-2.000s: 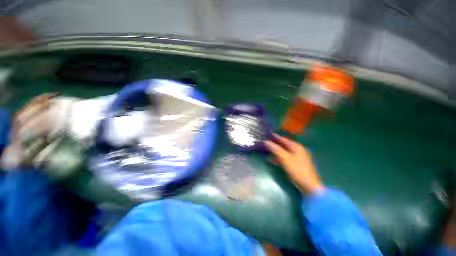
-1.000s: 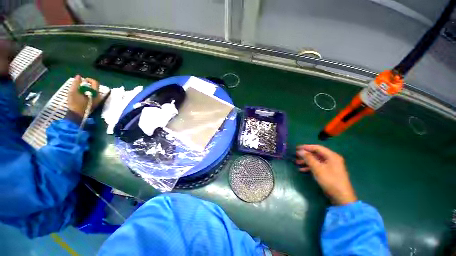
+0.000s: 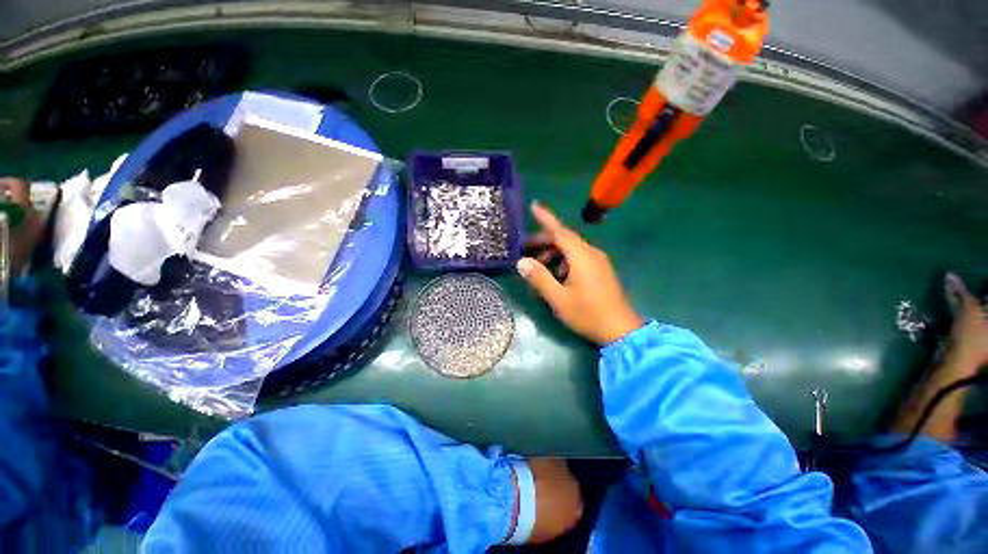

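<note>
My right hand is over the green bench, just right of the purple bin. Its index finger and thumb are apart, with no held thing visible; shadow darkens the space between them. Loose silver metal pieces fill the bin. The round grey screw plate lies just below the bin. The orange electric screwdriver hangs above the bench, nose pointing down-left, touched by no hand. My left hand shows only partly at the bench's front edge, past a white wrist band; its fingers are hidden.
A blue disc at left bears a clear bag, a grey-beige sheet, and white and black crumpled material. A black compartment tray lies behind it. Another person's hand is at far right, near small silver pieces; another shows at far left.
The view has shifted right, so the bench items appear further left. My right hand stays beside the bin, with its index finger now extended. My left wrist has come into view.
</note>
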